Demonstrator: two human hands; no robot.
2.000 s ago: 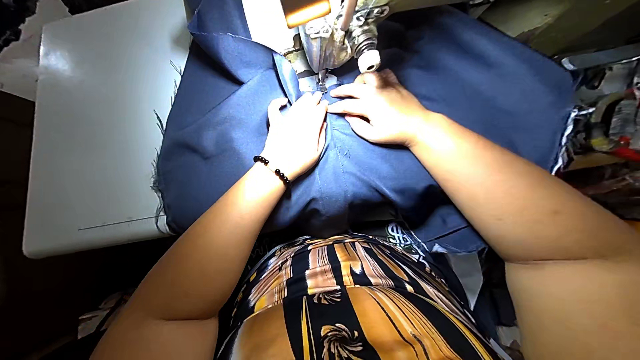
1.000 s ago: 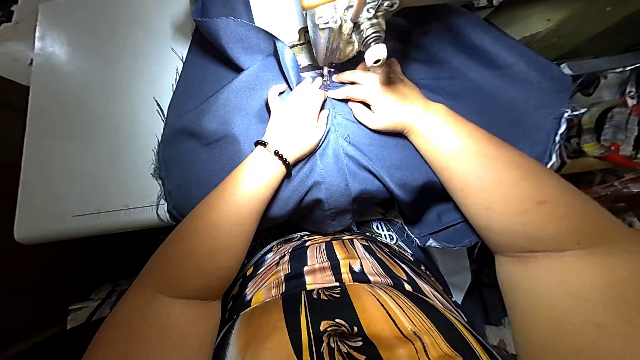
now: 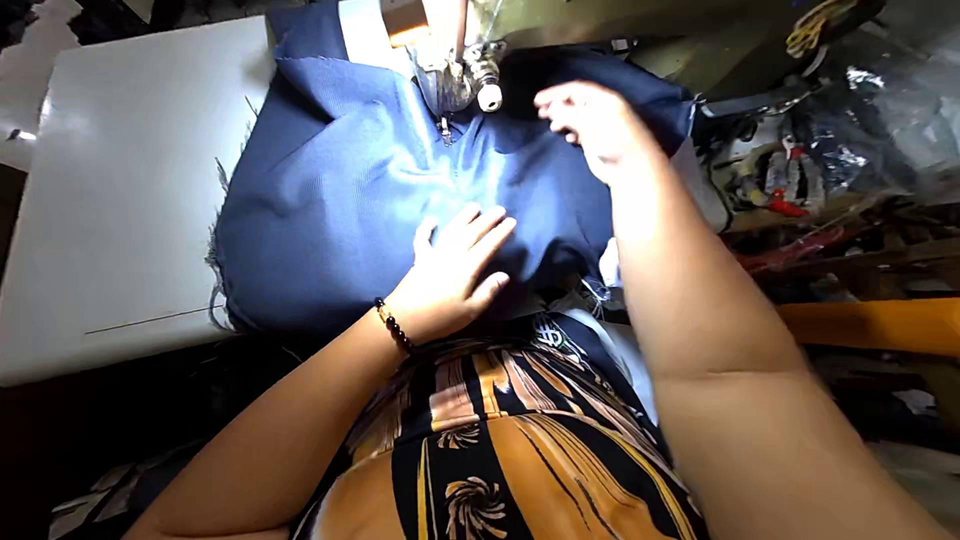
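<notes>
Navy blue fabric (image 3: 315,195) with frayed left edges lies bunched under the presser foot (image 3: 445,129) of a sewing machine (image 3: 457,71). My left hand (image 3: 454,274), with a dark bead bracelet (image 3: 394,325) at the wrist, rests flat on the fabric below the foot, fingers apart. Off to the right of the machine head, my right hand (image 3: 589,120) is raised over the fabric, somewhat blurred, its fingers loosely bent and nothing seen in them. The needle tip cannot be made out.
A white table top (image 3: 142,172) extends to the left. At the right lie pliers with red handles (image 3: 784,187), clear plastic bags (image 3: 855,142) and a bundle of yellow cord (image 3: 821,26). An orange bar (image 3: 877,324) stands below them.
My left hand has come back from the presser foot toward my body. My right hand has left the fabric by the foot and moved to the right. The view has shifted.
</notes>
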